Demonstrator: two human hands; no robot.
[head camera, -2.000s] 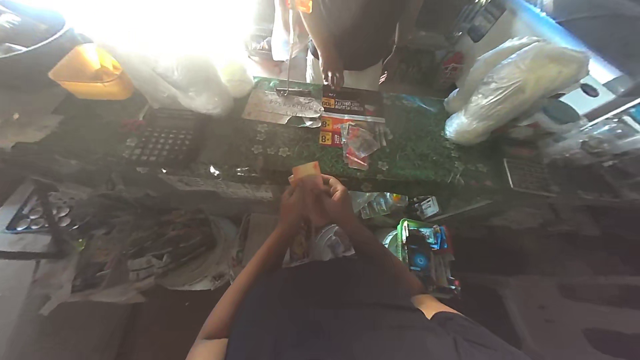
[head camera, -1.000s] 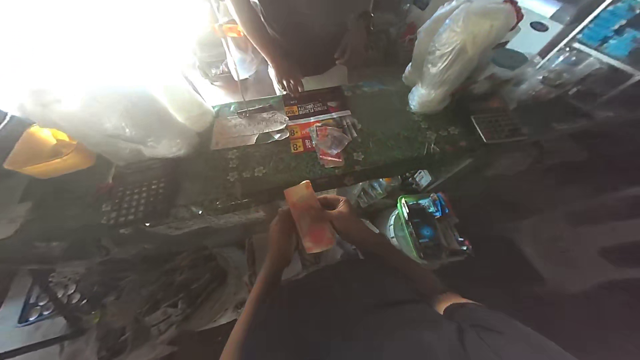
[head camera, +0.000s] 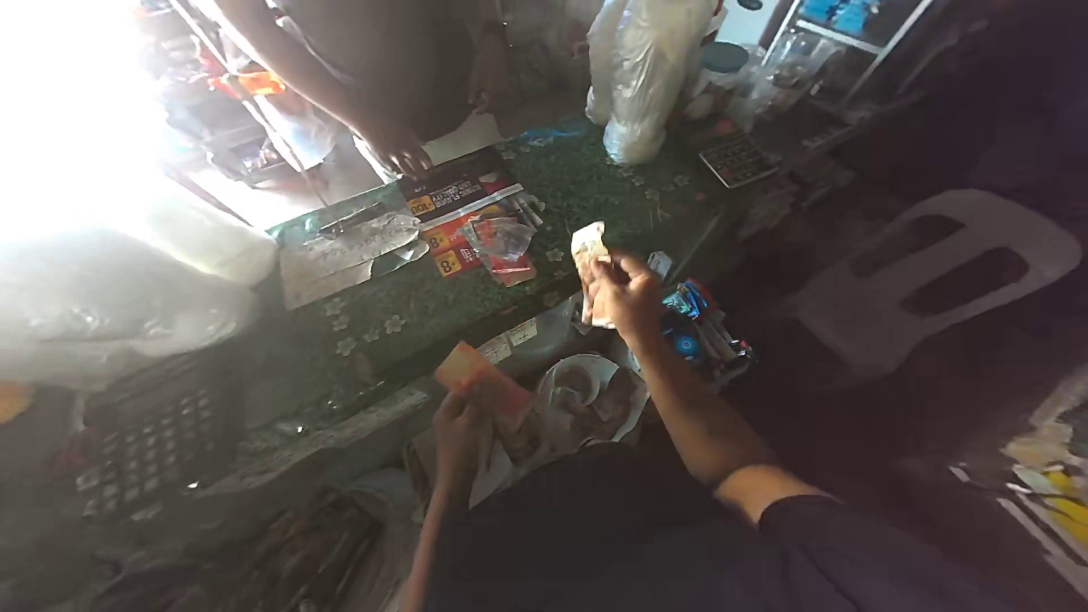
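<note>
My left hand is low over the near side of the counter and grips a reddish-orange banknote. My right hand, further forward and to the right, pinches a paler, creased banknote near the counter's edge. The two hands are apart. On the green patterned counter ahead lie printed red and black cards, a small clear plastic packet and a torn piece of cardboard with writing. Beyond them another person's hand rests near the cards.
Large plastic bags fill the left, above a dark calculator. A filled white bag stands at the back near a smaller calculator. A round container and a box of small items sit below the counter. A white plastic chair is at right.
My hands were together on the reddish-orange note; they have moved apart, and a paler note shows in my right hand. The view has turned to the right.
</note>
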